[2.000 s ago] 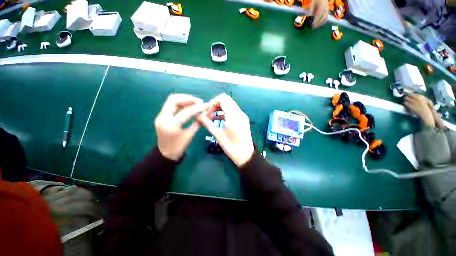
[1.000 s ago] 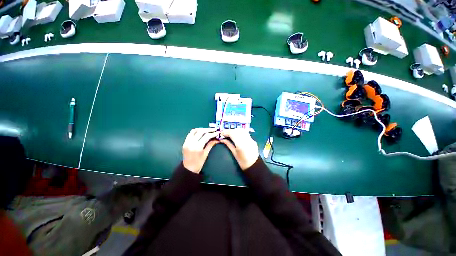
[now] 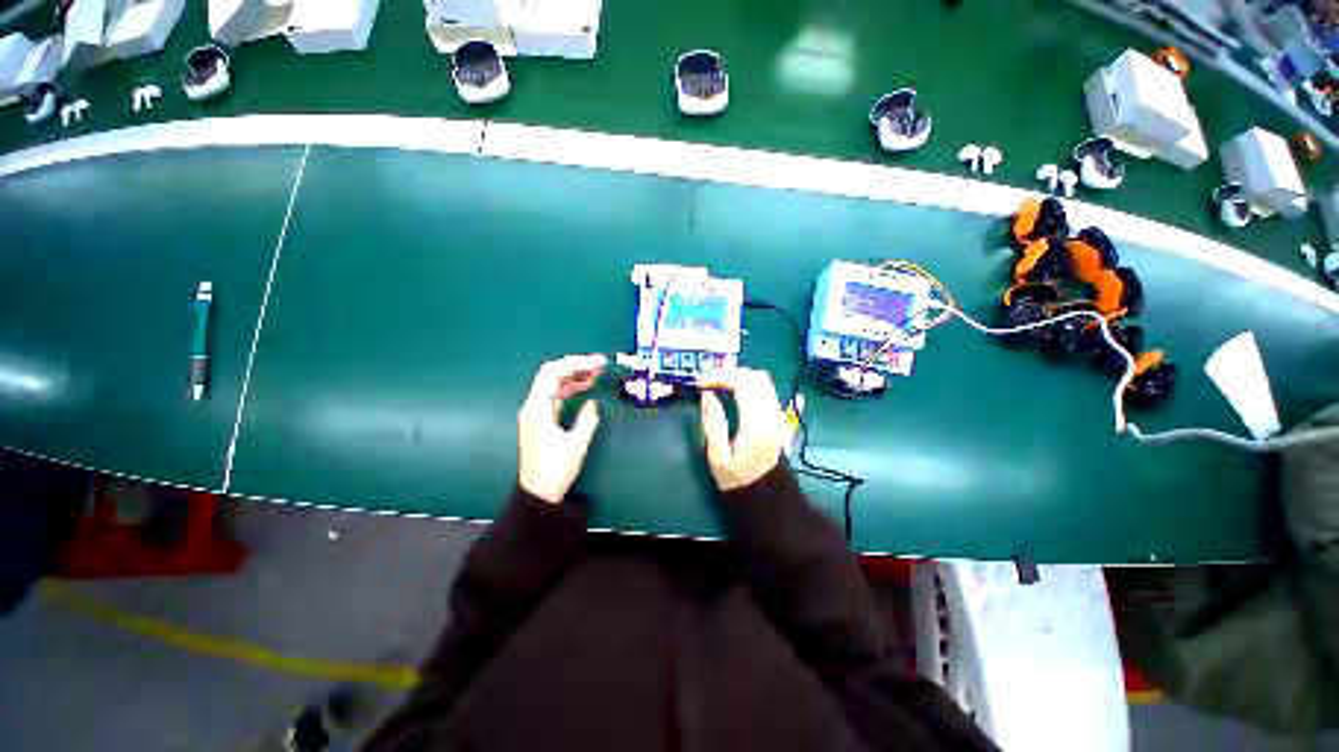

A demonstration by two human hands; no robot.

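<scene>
The left earbud tester [image 3: 696, 317] stands on the green worktop with its screen lit. White earbuds [image 3: 648, 389] sit in the black fixture at its front edge. My left hand [image 3: 563, 429] is just left of the fixture, thumb and fingers apart, holding nothing visible. My right hand [image 3: 743, 428] is at the tester's lower right corner, thumb and fingers apart, with nothing visible in it. The right earbud tester [image 3: 872, 316] has a lit screen and white earbuds [image 3: 856, 379] in its front fixture.
A black cable [image 3: 824, 472] runs between the testers. Orange-and-black round pieces [image 3: 1094, 279], a white cable [image 3: 1201, 438] and a paper slip [image 3: 1244, 384] lie right. A teal pen [image 3: 201, 341] lies left. Charging cases [image 3: 702, 84] and white boxes [image 3: 1145, 107] stand on the belt beyond the white rail.
My hands have parted from the left tester's fixture, one to each side, uncovering the earbuds there. Earlier they were together, first raised over the tester, then at the fixture. The view has shifted.
</scene>
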